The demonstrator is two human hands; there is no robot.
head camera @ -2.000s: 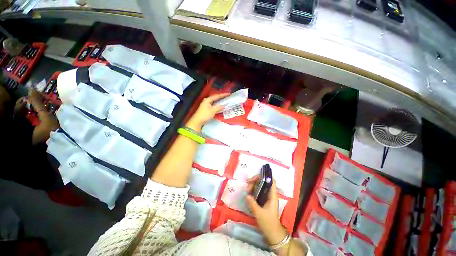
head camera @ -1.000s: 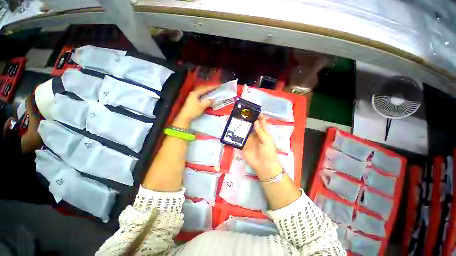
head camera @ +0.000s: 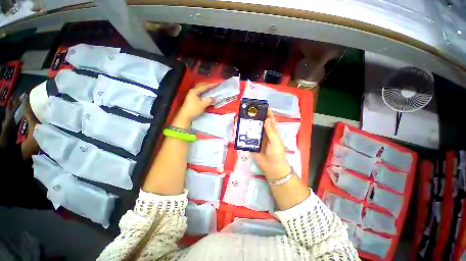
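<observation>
My right hand (head camera: 272, 148) holds a black handset (head camera: 251, 125) upright above the red tray (head camera: 305, 137). The face turned to me shows a round gold ring near the top and a white label below. My left hand (head camera: 195, 103) holds a frosted bagged unit (head camera: 225, 90) by its left end, tilted over the tray's upper part; a printed label shows along its lower edge. More bagged units lie in two columns on the red tray, such as this one (head camera: 206, 152). My fingers behind the handset are partly hidden.
A black tray (head camera: 148, 153) with rows of bagged units is at left. Another red tray (head camera: 332, 133) of bagged units is at right. A white fan (head camera: 407, 89) stands behind it. A raised white shelf (head camera: 306, 28) crosses the top. Another person's hand (head camera: 9, 120) shows at far left.
The handset was edge-on and lower; my right hand has raised it and turned its labelled face to me, now nearly upright. My left hand still holds the bagged unit. The view has shifted.
</observation>
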